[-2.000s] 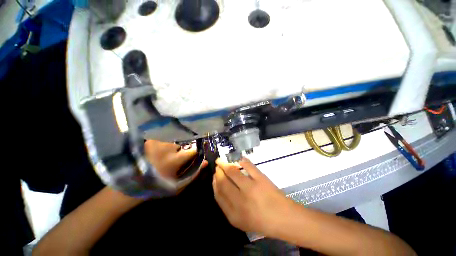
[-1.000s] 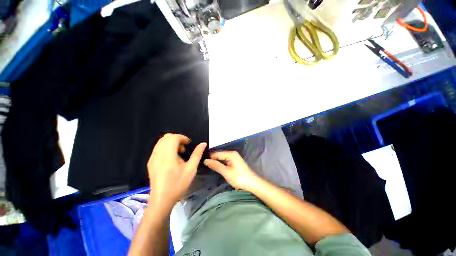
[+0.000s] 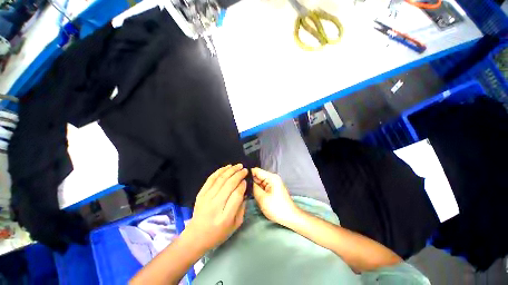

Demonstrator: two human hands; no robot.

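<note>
A large black garment lies over the white table's left part and hangs over the front edge to the lap. Its right edge runs from the presser foot area at the top down to my hands. My left hand lies on the cloth with its fingertips at that edge. My right hand pinches the same edge just beside it. The fingertips of both hands nearly meet, and the small bit of cloth between them is partly hidden.
Yellow-handled scissors and red-and-blue thread snips lie on the table. An orange loop is at the top right. A black garment pile with white paper is at the right. A blue crate holds light cloth at lower left.
The view has swung from the machine head down to the lap. Both hands have left the needle area for the garment's lower edge, and the cloth now hangs further over the table's front edge.
</note>
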